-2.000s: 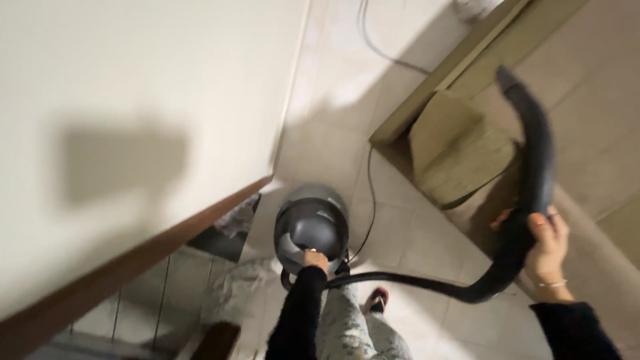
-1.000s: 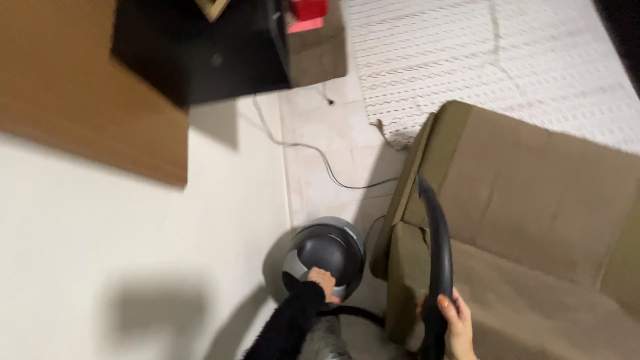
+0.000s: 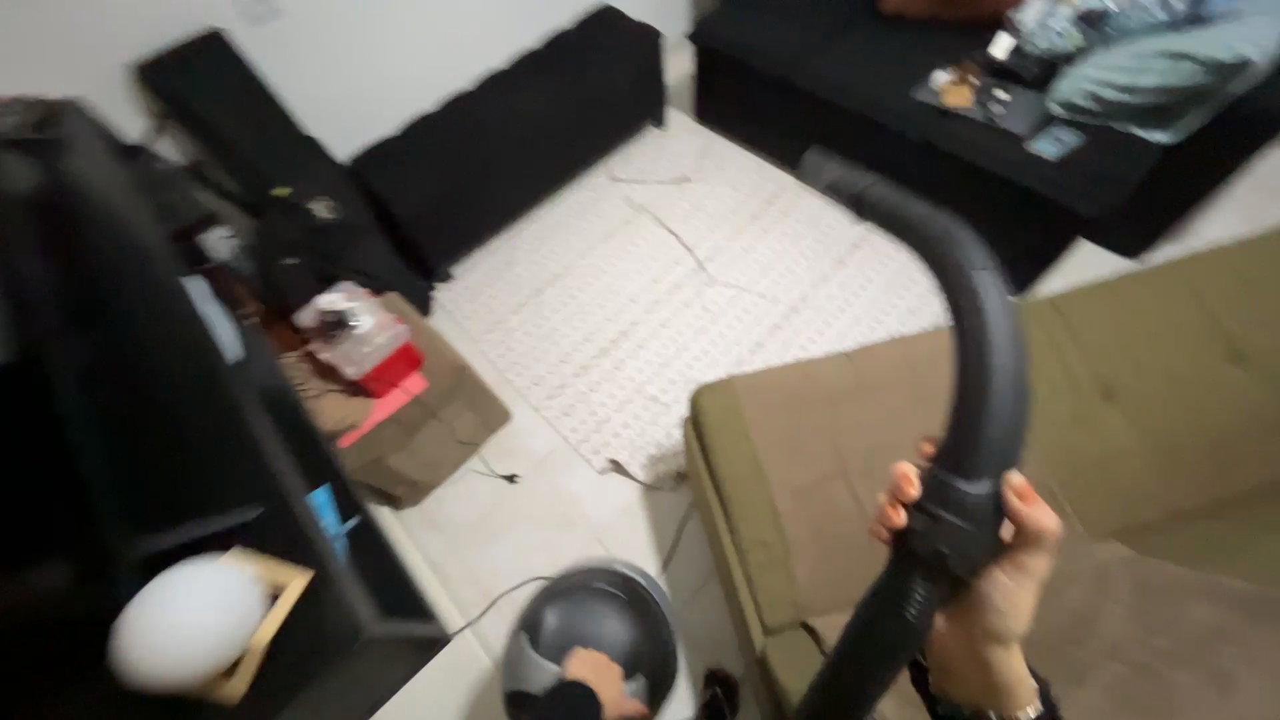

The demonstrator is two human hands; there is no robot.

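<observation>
My right hand (image 3: 975,570) is closed around the black vacuum cleaner hose handle (image 3: 985,370), where the ribbed hose meets the curved rigid tube. The tube rises from the hand and bends to the upper left, its tip over the black sofa's lower edge. At the bottom, my left hand (image 3: 600,680) is on top of the round grey and black canister vacuum cleaner (image 3: 590,620), which is low over the tiled floor; its fingers seem wrapped on the carry handle, though blur hides the detail.
An olive and brown sofa (image 3: 750,500) fills the right side. Ahead lies a white patterned rug (image 3: 640,310), with a black sofa (image 3: 850,100) behind. A black shelf unit (image 3: 400,600) holding a white globe lamp (image 3: 190,620) stands left, near a brown pouf (image 3: 440,450). A cord (image 3: 500,600) reaches the vacuum.
The view has swung up toward the room, bringing the black sofa and shelf unit in. My right hand still grips the hose handle, and my left hand remains at the top of the canister.
</observation>
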